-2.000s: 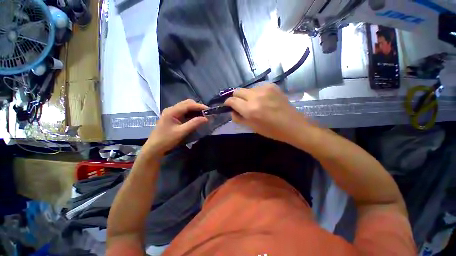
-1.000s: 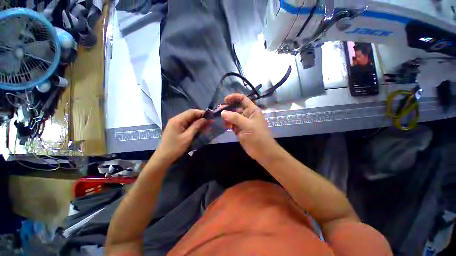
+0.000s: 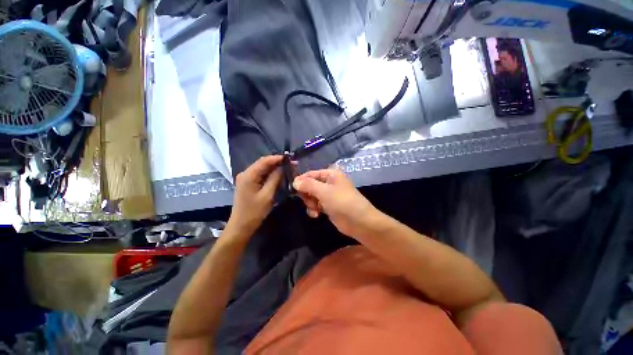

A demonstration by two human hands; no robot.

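Note:
A dark grey garment panel (image 3: pixel 267 62) lies on the pale table (image 3: pixel 430 149). My left hand (image 3: pixel 257 191) pinches a narrow black strap (image 3: pixel 289 111) at its near end, by a small glinting piece that may be its buckle. The strap arches up and away over the panel. My right hand (image 3: pixel 330 195) pinches the same strap's dark end, just right of my left fingertips. A second strap (image 3: pixel 375 116) lies to the right with a shiny purple-glinting buckle (image 3: pixel 314 141) on it. The fingers partly hide the held piece.
A white sewing machine (image 3: pixel 517 21) stands at the upper right. A smartphone (image 3: pixel 510 87) and yellow-handled scissors or snips (image 3: pixel 570 135) lie right of it. White cloth or paper (image 3: pixel 184 104), cardboard (image 3: pixel 119 145) and a blue fan (image 3: pixel 35 76) are at left. A red basket (image 3: pixel 142 260) is below left.
My right hand has moved down and closer to my body, drawing the strap end toward me. The strap loop has shifted left and stands higher. The second strap's buckle now shows uncovered.

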